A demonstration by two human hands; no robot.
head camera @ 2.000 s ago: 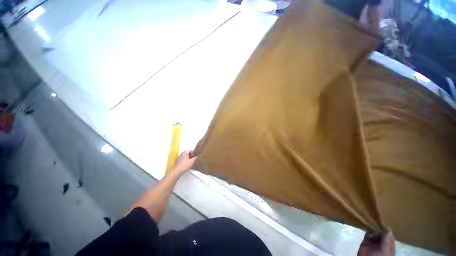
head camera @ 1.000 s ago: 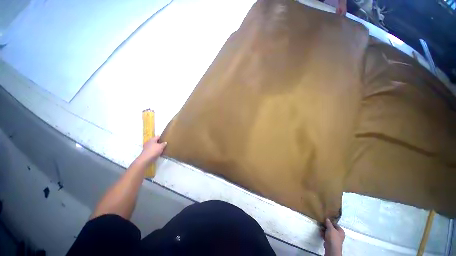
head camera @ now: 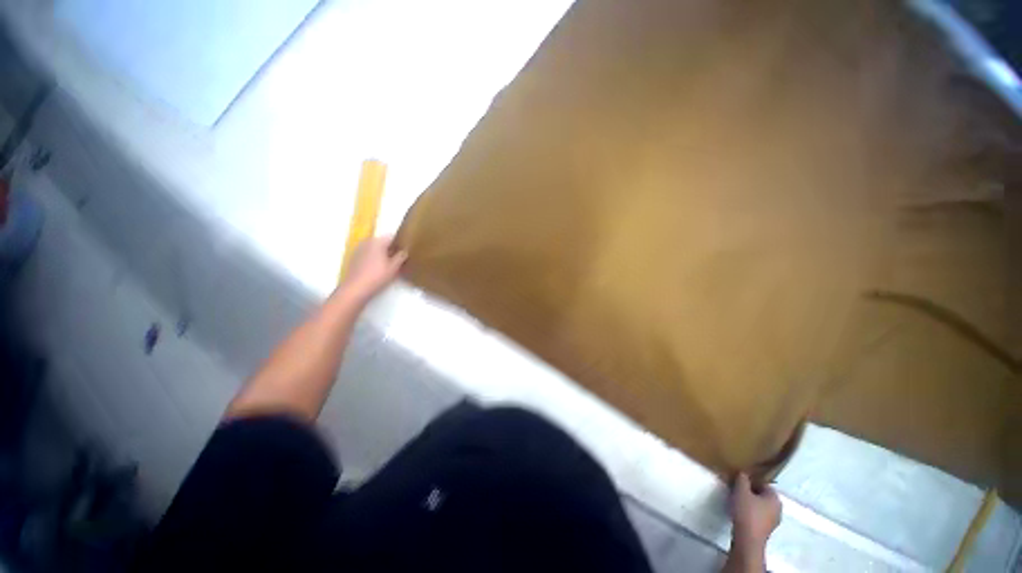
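Observation:
Golden-brown fabric [head camera: 672, 213] lies across the white-topped table, its near edge along the table rim. My left hand [head camera: 375, 266] pinches the fabric's near left corner, beside a yellow bar [head camera: 368, 196] that lies on the table; the hand and wrist overlap the bar's lower end. My right hand [head camera: 755, 506] pinches the near edge further right, where the cloth is gathered into a small fold. The picture is somewhat blurred.
The white tabletop [head camera: 269, 168] has a white sheet [head camera: 191, 45] with a dark edge line at the upper left. More brown fabric [head camera: 941, 369] with creases lies at the right. A second yellow bar [head camera: 973, 531] is at the lower right. Small dark scraps lie on the floor at left.
The lifted cloth has come down flatter onto the table, and my right hand has moved left with its edge. The other person's hand at the far side is out of view now.

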